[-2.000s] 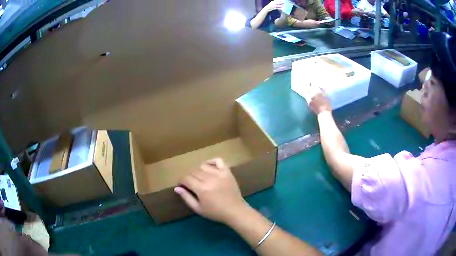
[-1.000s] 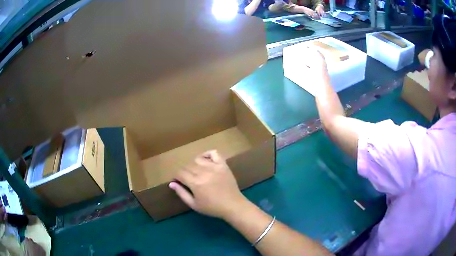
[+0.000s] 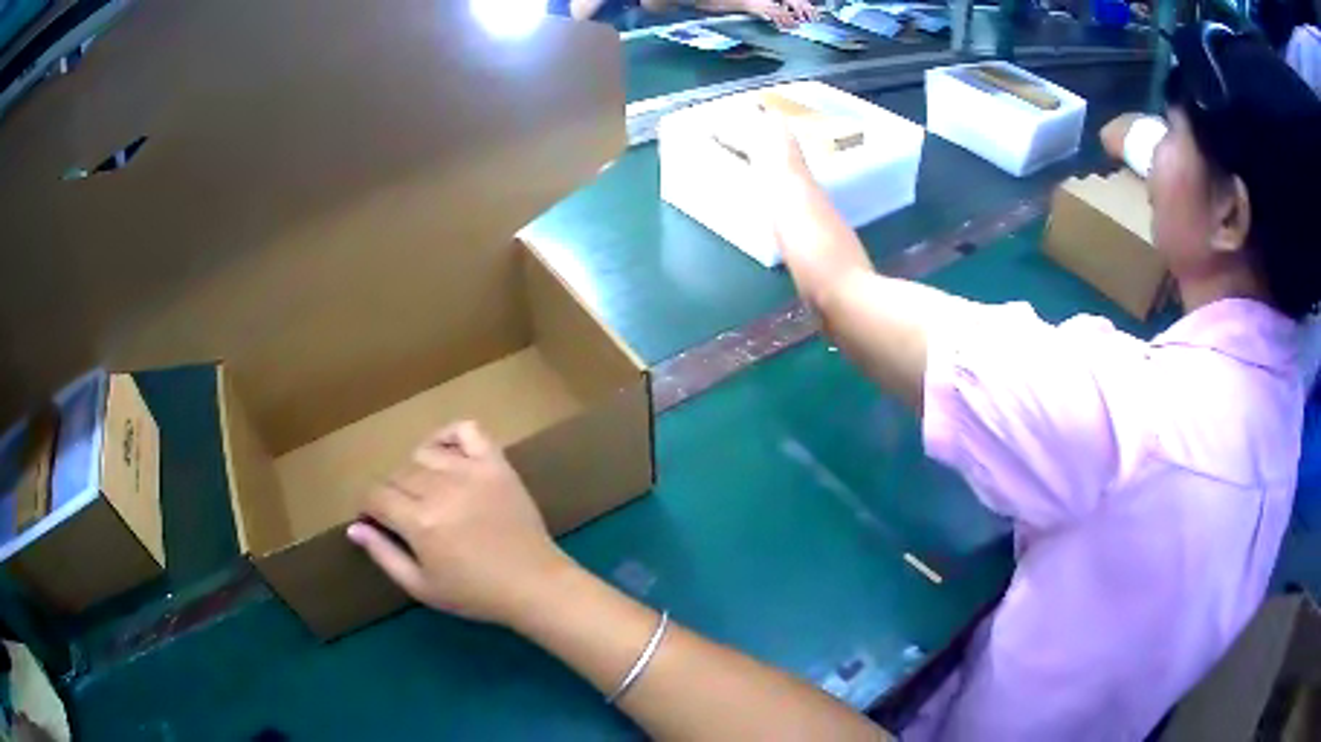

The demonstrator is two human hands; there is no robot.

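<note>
An open brown mailer box (image 3: 580, 457) stands on the dark green bench at centre left, its inside empty. Its large lid (image 3: 333, 174) stands up behind it and fills the upper left. My right hand (image 3: 456, 529), bare with a silver bracelet at the wrist, lies over the box's front wall, fingers at the rim and thumb lower on the outer side. My left hand is not in view.
A person in pink (image 3: 1116, 464) at right reaches to a white foam block (image 3: 855, 181) on the belt. A smaller foam block (image 3: 1000, 123) stands beyond. A packed box (image 3: 131, 478) is at left, another brown box (image 3: 1108, 239) at right.
The view has turned right, so the box and bench sit further left in the picture. My right hand stays on the box's front wall. The neighbour's hand has shifted up onto the foam block's top.
</note>
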